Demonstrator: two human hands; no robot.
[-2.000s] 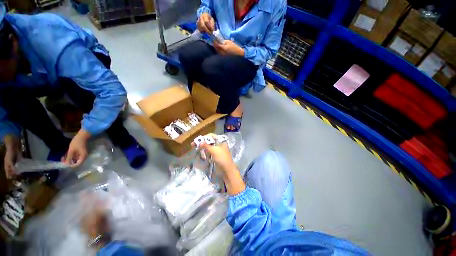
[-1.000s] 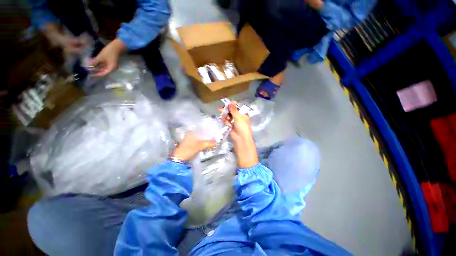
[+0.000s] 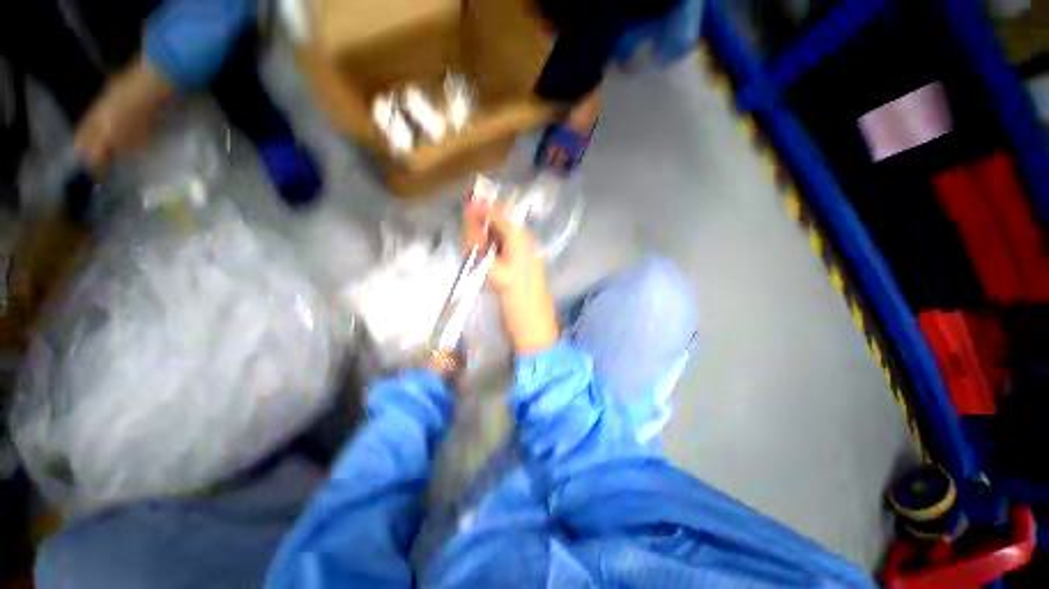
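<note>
My right hand [image 3: 508, 259] holds several white strip parts [image 3: 462, 301] that slant down toward my left hand. The picture is blurred. My left hand [image 3: 446, 361] is small and mostly hidden at the lower end of the strips, just beyond its blue sleeve; its grip cannot be made out. A bright inner pack of parts [image 3: 403, 295] in clear plastic lies on the floor left of the strips. Clear plastic also shows around and beyond my right hand.
An open carton [image 3: 449, 147] with white parts inside stands ahead. A large puffed clear bag [image 3: 190, 357] lies at left. A co-worker's hand [image 3: 121, 115] is at upper left, another's sandalled foot [image 3: 564, 144] beside the carton. Blue racking [image 3: 857, 265] with red bins stands at right.
My left hand has drawn back toward me, to the strips' lower end. The strips now show lengthwise below my right hand. The view has shifted, and the carton sits further up and left.
</note>
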